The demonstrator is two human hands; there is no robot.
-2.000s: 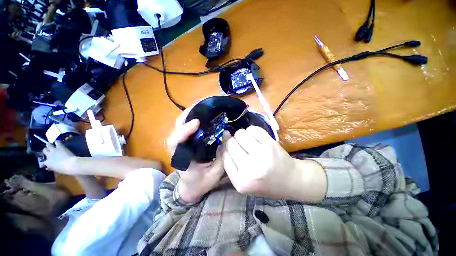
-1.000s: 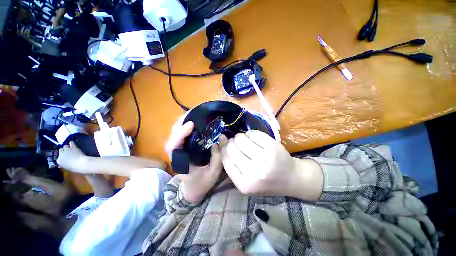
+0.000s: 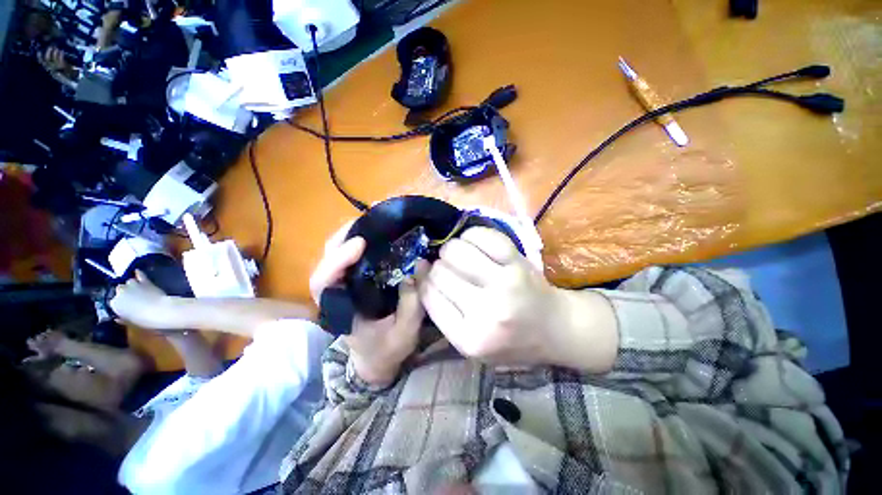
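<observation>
My left hand [image 3: 372,334] holds a round black front housing [image 3: 396,215] with its open side up. A circuit board [image 3: 398,263] shows inside it. My right hand [image 3: 488,295] is closed at the board's edge, fingertips pinched; what they pinch is too small and hidden to tell. Thin yellow wires [image 3: 457,229] run from the board side toward the camera body, which is mostly hidden behind my right hand. Its white antenna [image 3: 515,198] sticks out up and left.
Two spare front housings [image 3: 423,75] [image 3: 470,148] lie beyond my hands. A split black tail cable [image 3: 667,108] crosses an orange tool [image 3: 653,101]. White cameras [image 3: 220,269] are heaped at left, beside a coworker's arm [image 3: 213,314].
My right hand has shifted slightly up, its fingertips still at the board. The view has moved a little; the black cable ends at the top right are now mostly out of the picture.
</observation>
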